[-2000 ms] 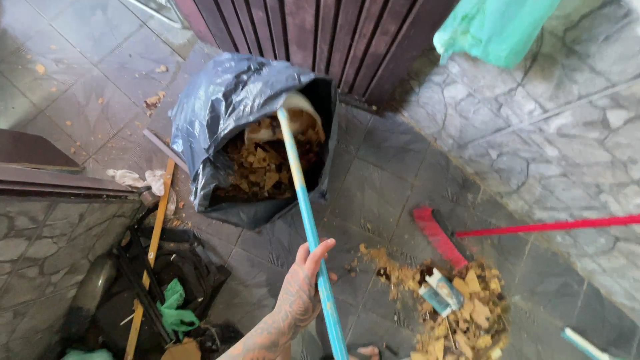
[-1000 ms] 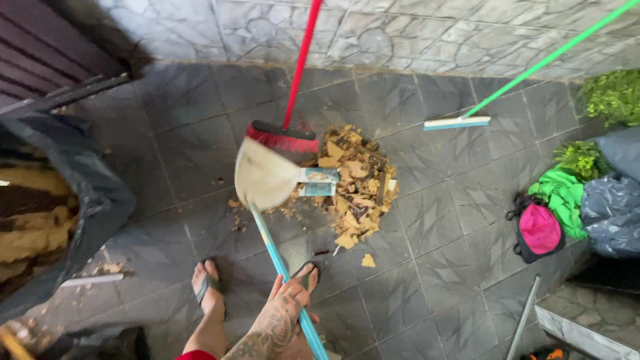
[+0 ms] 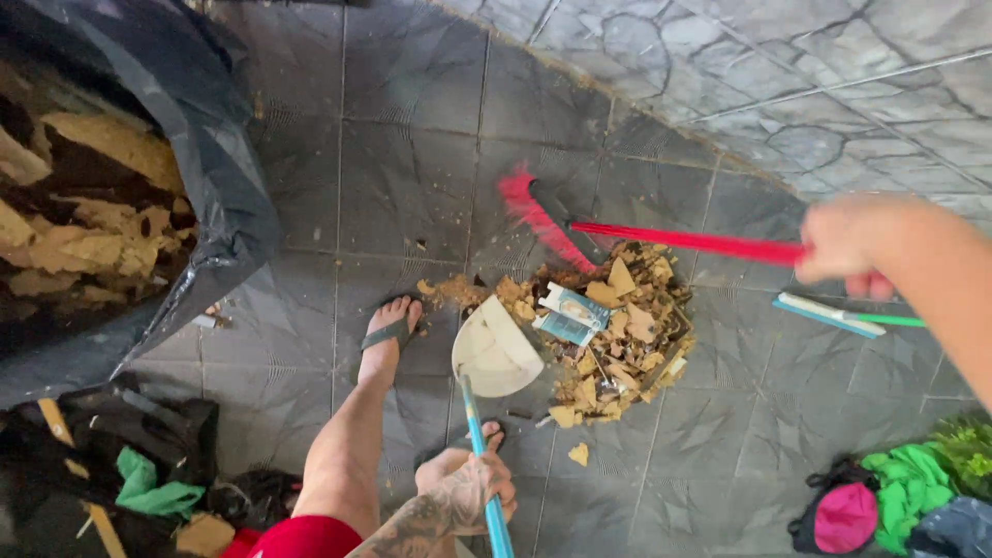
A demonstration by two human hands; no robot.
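Note:
My left hand (image 3: 469,488) is closed round the blue handle of a long-handled dustpan (image 3: 496,349), whose off-white pan lies on the floor by my feet. Toward the right, my right hand (image 3: 849,240), partly blurred, grips the red handle of a red-bristled broom (image 3: 550,221). The broom head is at the upper edge of a debris pile (image 3: 628,333) of tan flakes and dark bits. A blue and white carton (image 3: 573,314) lies on the pile's left part. The pan stands just left of the pile, apart from the carton.
An open black garbage bag (image 3: 225,232) with tan debris stands at left. A squeegee (image 3: 829,314) with a green handle lies at right. Green cloth (image 3: 907,492) and a pink and black item (image 3: 845,515) are at lower right. A stone-patterned wall (image 3: 775,85) borders the floor.
The dustpan was over the bag's mouth, then above the floor near the pile; now it is down beside the pile. My right hand has come into view and taken hold of the broom. The view has shifted.

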